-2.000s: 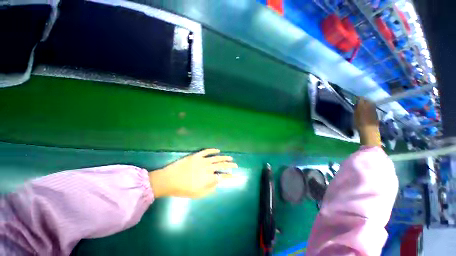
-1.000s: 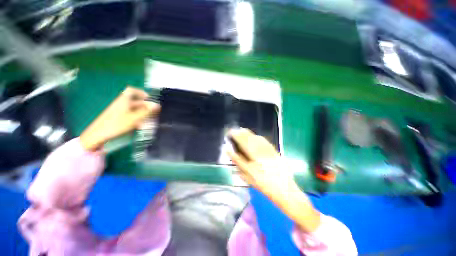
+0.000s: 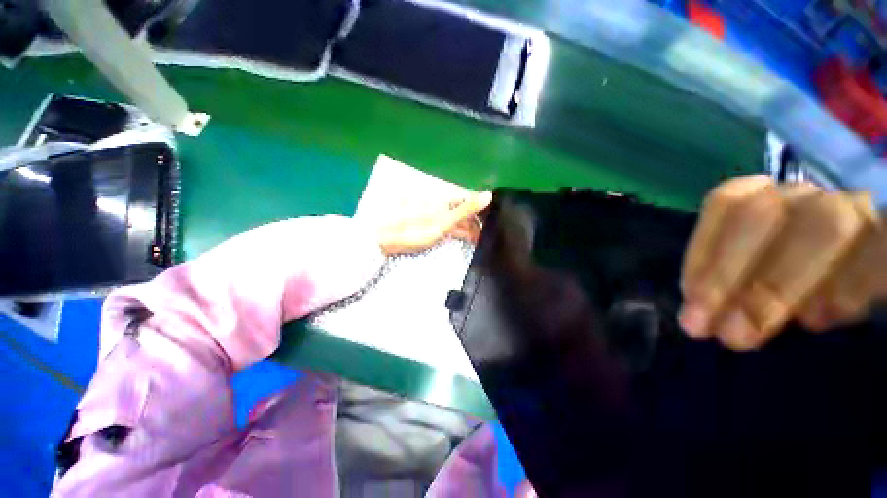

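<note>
A large glossy black display unit (image 3: 603,321) is raised and tilted at the right, close to the camera. My right hand (image 3: 778,263) holds its far right part, fingers curled over the dark surface. My left hand (image 3: 438,224) is at its left upper corner; the fingertips meet the edge and are partly hidden behind it. A white foam sheet (image 3: 423,302) lies on the green bench under my left hand, partly covered by the unit. A small dark lug shows on the unit's left edge.
At the back, black units (image 3: 428,53) lie on foam sheets in a row. At the left, another black unit (image 3: 78,219) lies on the bench, with a pale bar (image 3: 126,68) above it. Red objects (image 3: 851,97) show at the far upper right.
The black unit that was flat on the pad is now raised at the right, close to the camera. My right hand has moved right and up; my left hand has moved right to its corner.
</note>
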